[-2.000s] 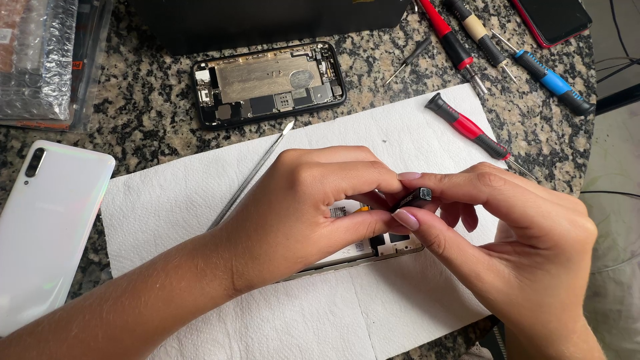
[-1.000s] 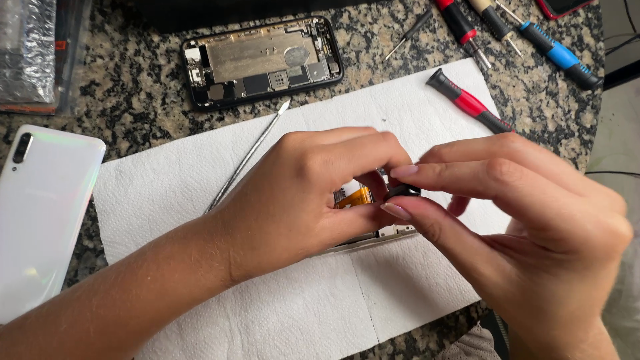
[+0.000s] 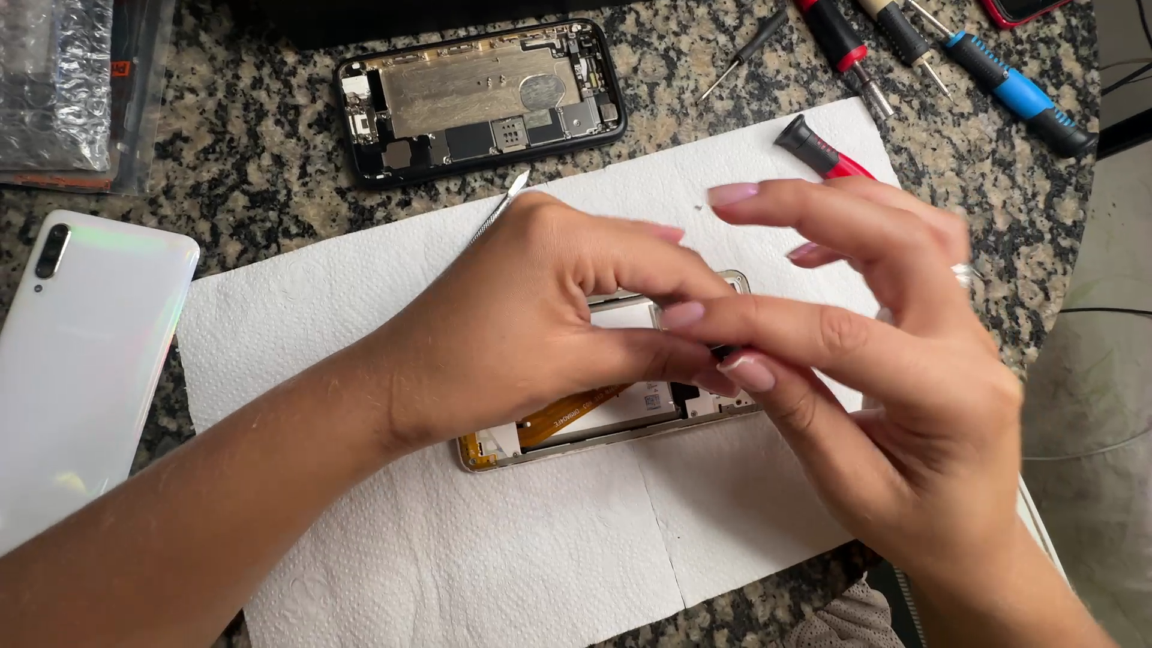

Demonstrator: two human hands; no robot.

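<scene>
My left hand [image 3: 558,324] and my right hand [image 3: 891,378] meet above an opened smartphone [image 3: 621,418] that lies on a white paper towel [image 3: 504,549]. A small dark part, mostly hidden, shows between their fingertips; both hands seem to pinch it. Beneath them the phone shows its battery [image 3: 630,315], an orange flex cable [image 3: 576,416] and a metal frame. A metal spudger [image 3: 504,205] rests on the towel, partly behind my left hand.
Beyond the towel lies a second opened phone [image 3: 486,99]. Several screwdrivers, one with a blue handle [image 3: 1008,81], one red and black [image 3: 814,148], lie at the upper right. A white phone back [image 3: 108,360] and bubble wrap [image 3: 54,90] are on the left of the granite table.
The upper fingers of my right hand have spread and lifted, while its thumb and index finger stay by my left fingertips. More of the opened phone shows than one second ago.
</scene>
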